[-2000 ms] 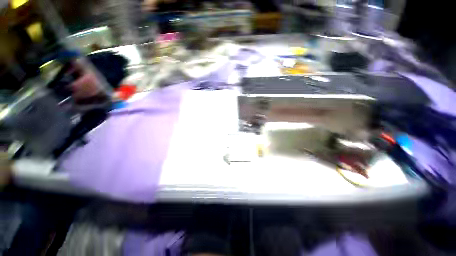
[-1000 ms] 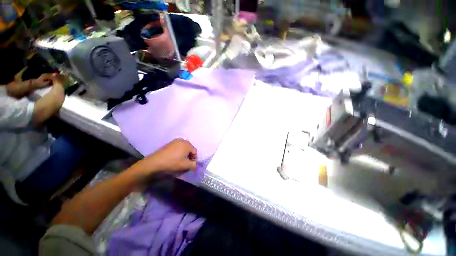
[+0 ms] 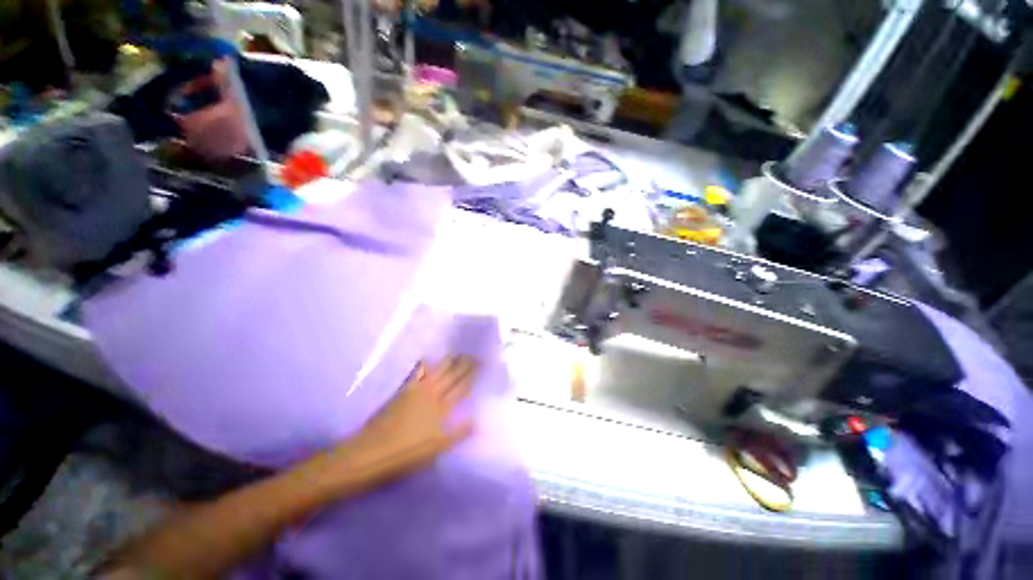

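Note:
A light purple cut piece lies over the table's front edge and hangs down towards my lap. My left hand reaches in from the lower left and rests on this piece, palm down, left of the needle area. The hand is blurred, and I cannot tell whether it pinches the cloth. A large flared purple panel lies flat to the left, close beside or partly under the piece. The sewing machine stands right of the hand, with no cloth visible under its needle end. My right hand is not in view.
Scissors with yellow and red handles lie under the machine arm. Thread cones stand behind right. Crumpled pale and purple cloth lies behind the machine. A grey machine part is at far left. Purple cloth hangs at right.
My left hand has moved from the table's front edge onto the table, nearer the machine. The smaller purple piece now lies under it, up from the lap. The view has swung right since one second ago.

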